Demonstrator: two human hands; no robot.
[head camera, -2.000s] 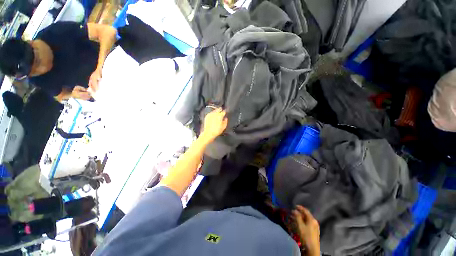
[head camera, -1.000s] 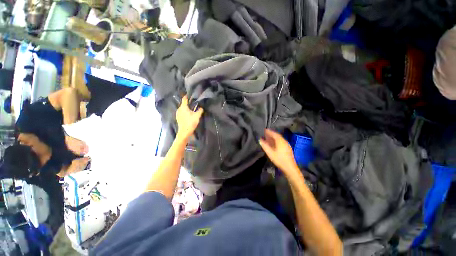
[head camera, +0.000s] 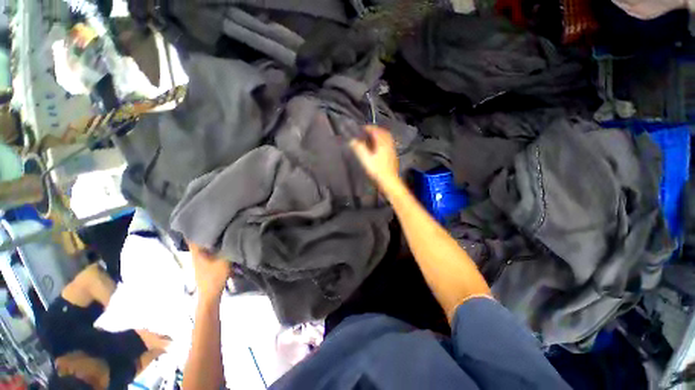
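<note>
A large charcoal grey garment (head camera: 305, 183) with pale seam stitching lies bunched in front of me. My left hand (head camera: 207, 266) is at its lower left edge, the fingertips partly under the cloth, and appears to grip it. My right hand (head camera: 375, 156) is at the garment's right side, near a pale seam line. Its fingers are blurred and bent against the cloth, and whether they grip it I cannot tell.
Another heap of grey garments (head camera: 579, 206) lies at the right, around a blue crate (head camera: 442, 195). More dark cloth (head camera: 488, 65) lies behind. Another person (head camera: 84, 327) in black sits at the lower left beside white cloth (head camera: 152, 286).
The view has swung to the left and down. My left hand has moved down the garment's left edge. My right hand has gone from the crate side up to the garment's upper right.
</note>
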